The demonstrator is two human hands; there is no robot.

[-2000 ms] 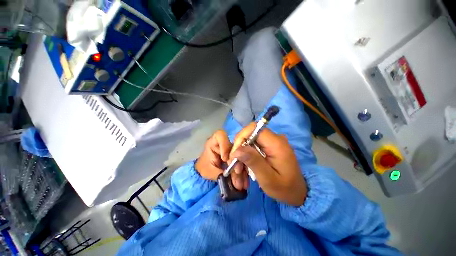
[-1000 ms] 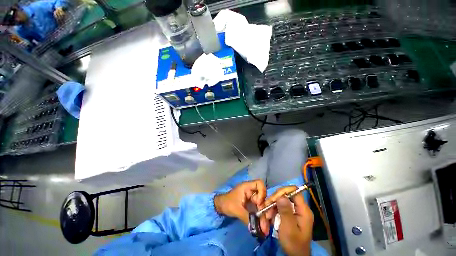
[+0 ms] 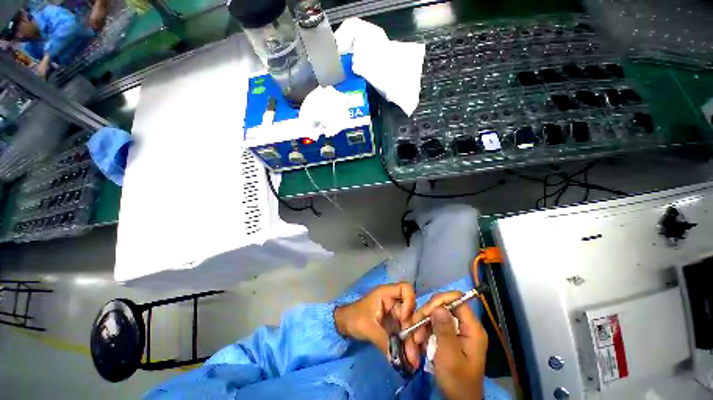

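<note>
My left hand is bare and holds a small dark watch case by its edge above my lap. My right hand holds a slim silver pen-like tool, its tip at the top edge of the case and its dark end pointing up to the right. A small white wipe is tucked in the fingers of my right hand. The face of the case is turned partly away, and my fingers hide part of it.
A blue control box carries a jar, a bottle and wipes. Blister trays with black square units lie behind. A white covered surface is left, a white machine right, a round stool lower left. Another person sits far left.
Since two seconds ago, the view has swung up, bringing the trays into sight and moving my hands lower in the picture. Over the last second, case and tool have barely moved.
</note>
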